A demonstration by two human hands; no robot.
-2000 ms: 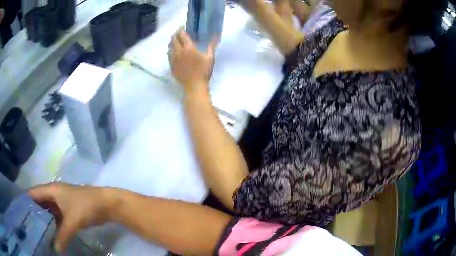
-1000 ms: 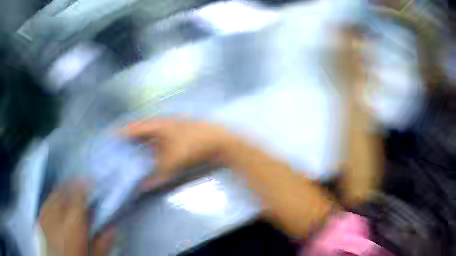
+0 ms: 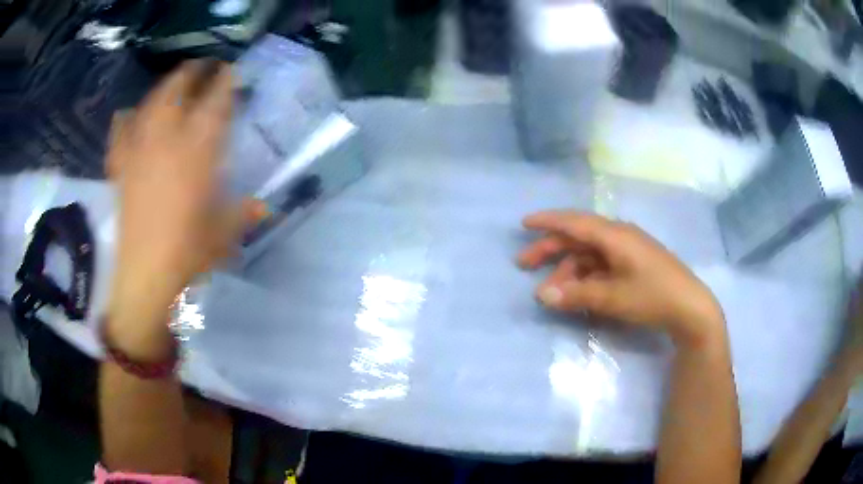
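Note:
My left hand (image 3: 175,189) is blurred at the upper left, against the near side of a pale printed box or sheet (image 3: 289,90) and a retail box (image 3: 322,175) lying tilted on the bench. Its thumb is by the box's near end; whether it grips is unclear. My right hand (image 3: 620,269) is over the middle right of the bench, empty, with fingers loosely curled and apart. A white-topped retail box (image 3: 558,95) stands upright at the back. Another retail box (image 3: 785,194) is at the right.
White sheeting (image 3: 445,284) covers the bench. A black padded loop (image 3: 61,260) lies at the left edge. Dark inserts (image 3: 643,52) and small black fittings (image 3: 724,106) are at the back right. Another person's forearm (image 3: 818,406) shows at the lower right edge.
The view has swung left from the neighbour to the bench before me. My right hand was at a pale-blue printed thing and is now away from it, empty. My left hand has moved up the picture.

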